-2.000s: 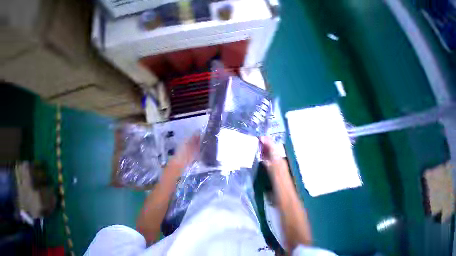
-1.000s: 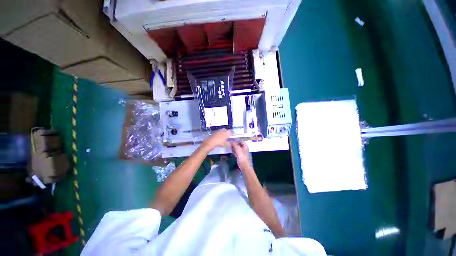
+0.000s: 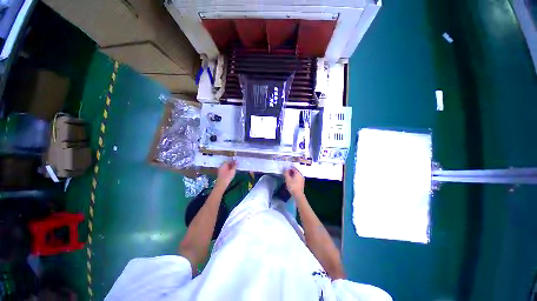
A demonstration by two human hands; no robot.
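Observation:
A black product box (image 3: 265, 109) with a white label lies in clear shrink film on the bar sealer (image 3: 226, 129), its far end at the tunnel conveyor rollers (image 3: 232, 79). The film's open end reaches over the seal bar (image 3: 253, 156) toward me. My left hand (image 3: 227, 170) pinches the film's left corner at the near edge of the sealer. My right hand (image 3: 292, 175) pinches the film's right corner. The film between my hands looks spread flat, though it is faint.
The shrink tunnel (image 3: 353, 26) with its rust-red heat curtain (image 3: 282, 35) stands beyond. The sealer control box (image 3: 336, 132) is at the right of the bed. A scrap carton (image 3: 162, 132) of film is at left. A white stack (image 3: 393, 185) lies on the green bench by a metal post.
The box has gone from my hands onto the sealer bed, label end toward me. My hands have moved from close together to apart along the near edge.

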